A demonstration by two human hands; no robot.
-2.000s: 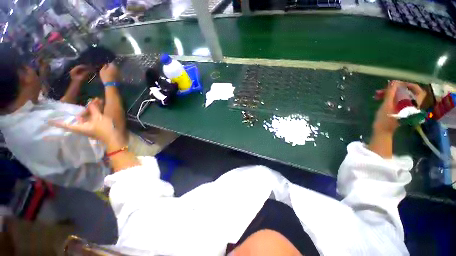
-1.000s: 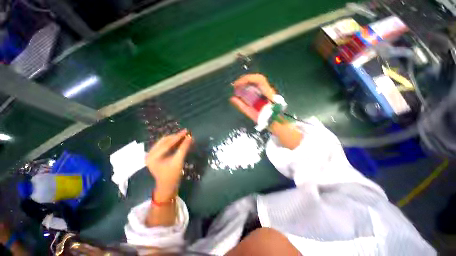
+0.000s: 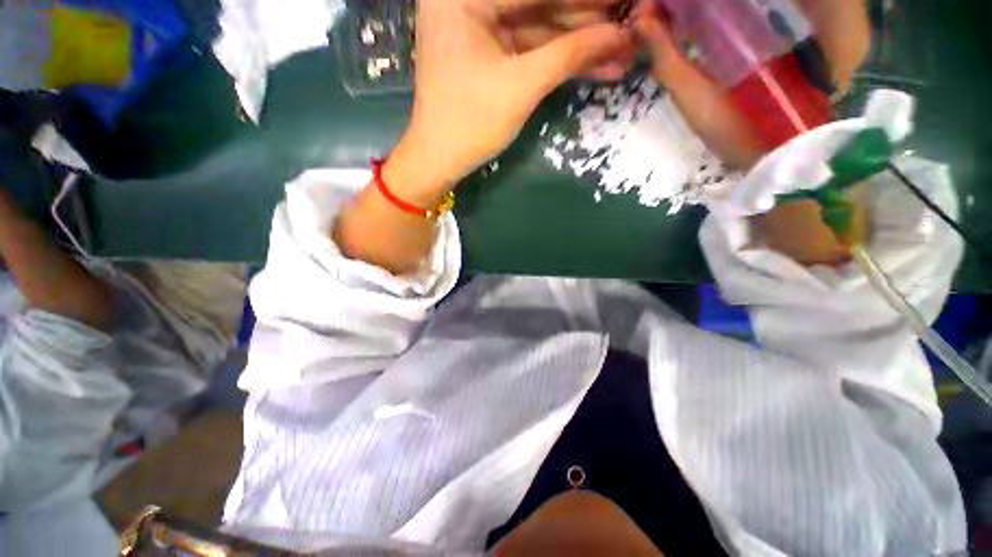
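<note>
My right hand (image 3: pixel 702 103) is closed around the glue dispensing syringe (image 3: pixel 767 82), a fat translucent barrel with red inside. White tissue wrap (image 3: pixel 810 163) and a green adapter cap (image 3: pixel 862 156) are at its rear. My left hand (image 3: pixel 479 87) is beside it at the top centre, its thumb and fingers brought together against the right hand's fingertips. A small dark component (image 3: pixel 623 13) shows at the left fingertips. The needle tip is not visible. A loose pile of white pieces (image 3: pixel 642 147) lies on the green bench below the hands.
A tray (image 3: pixel 354 78) with small components is partly behind my left hand. White wiping paper (image 3: pixel 267 38) lies left of it. A bottle with a yellow label (image 3: pixel 93 49) is in a blue bin (image 3: pixel 163 54) at top left. A person's arm (image 3: pixel 44 256) is at left. A pale hose (image 3: pixel 925 332) runs right.
The view has swung down and closer to the hands. My hands, apart before, are now together above the white pile. The controller is out of view.
</note>
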